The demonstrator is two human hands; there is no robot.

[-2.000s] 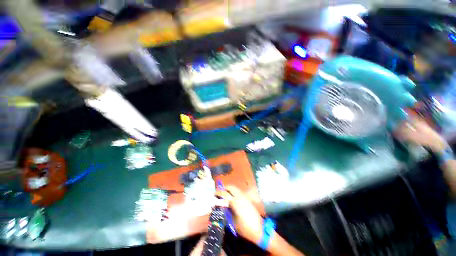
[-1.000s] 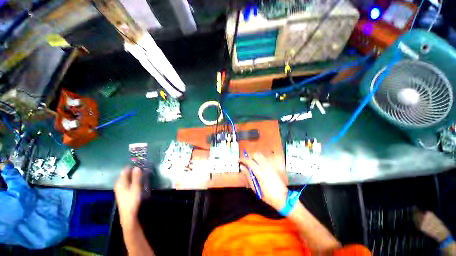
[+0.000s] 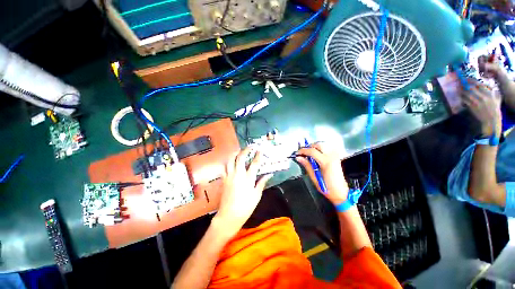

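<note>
My left hand (image 3: 240, 183) lies on a pale circuit board (image 3: 270, 155) at the bench's front edge, right of the orange-brown mat (image 3: 217, 138). My right hand (image 3: 324, 169), with a light blue wrist strap, holds a blue pen (image 3: 318, 174); its fingertips are at the board's right end. Another board (image 3: 168, 185) sits on the mat, joined to the dark connector block (image 3: 195, 146) with cables above it. A green board (image 3: 101, 204) lies at the mat's left edge.
A remote control (image 3: 55, 234) lies at left. A tape roll (image 3: 131, 126), oscilloscope (image 3: 169, 22), blue cable (image 3: 226, 75) and teal fan (image 3: 375, 53) stand or lie behind. A slotted black tray (image 3: 395, 220) is below the edge. A neighbour's hands (image 3: 481, 104) work at right.
The view has turned right. My left hand has let go of the remote control and moved onto the right-hand board. My right hand has moved from the mat's board to the same board, still holding the pen.
</note>
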